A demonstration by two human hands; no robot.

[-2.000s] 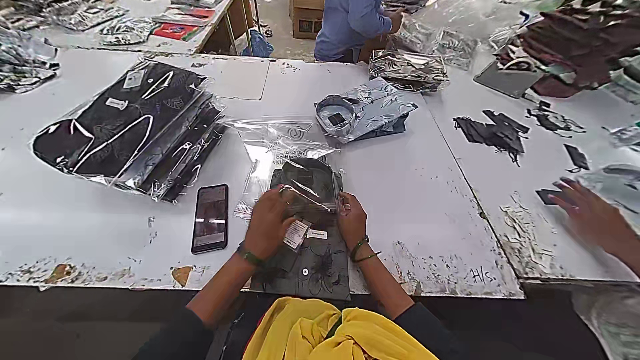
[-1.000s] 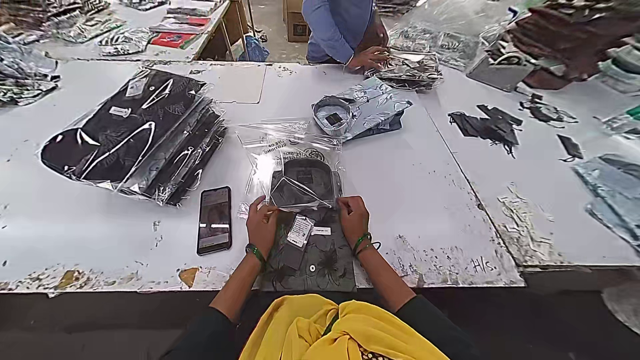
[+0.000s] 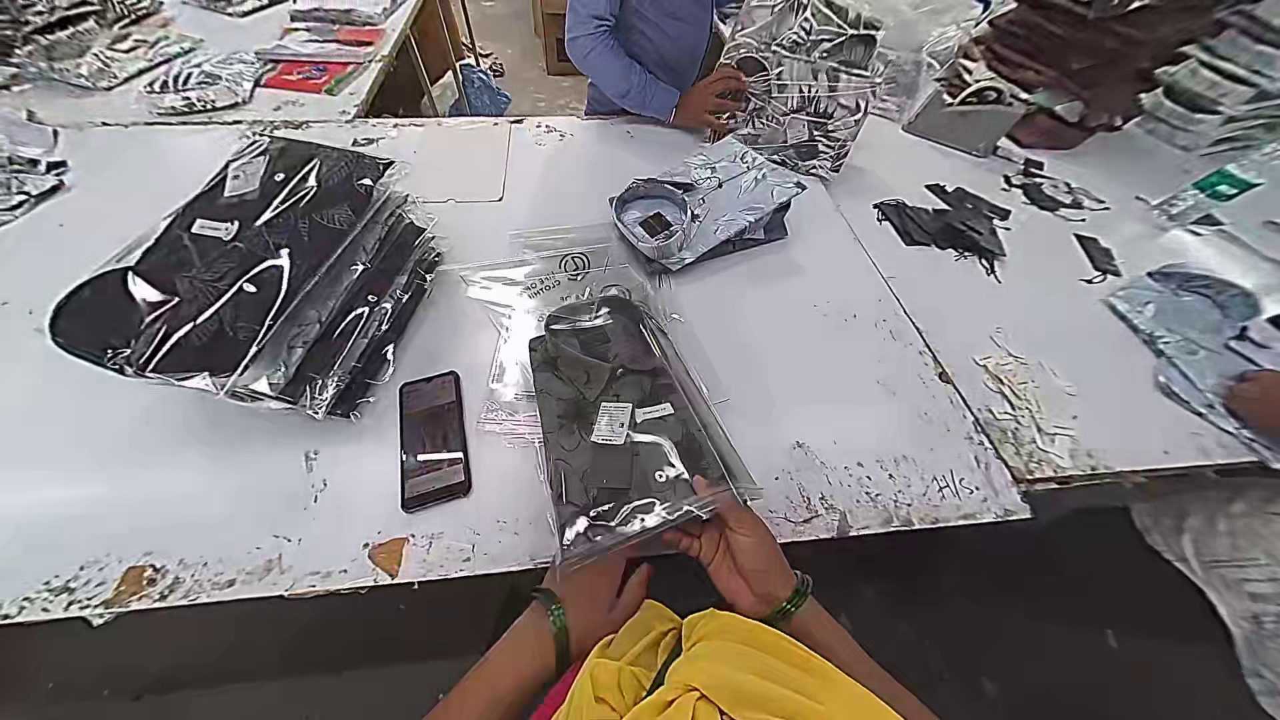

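A folded dark grey shirt lies inside a clear plastic bag, its lower end at the table's near edge. My right hand grips the bag's lower right corner between thumb and fingers. My left hand is at the bag's bottom end, its fingers partly hidden beneath it; whether it grips is unclear. More clear bags lie under and behind the shirt. To the left rests a smartphone, and beyond it a stack of bagged black shirts.
A folded light blue shirt lies behind the bagged one. Dark tags with strings and paper scraps are on the right table. Across the table a person in blue handles a bagged patterned shirt. Another person's hand is at the far right.
The grey shirt, earlier only partly in the bag, is now inside it. My hands have moved from its middle to its near end. The person across has lifted a bagged shirt.
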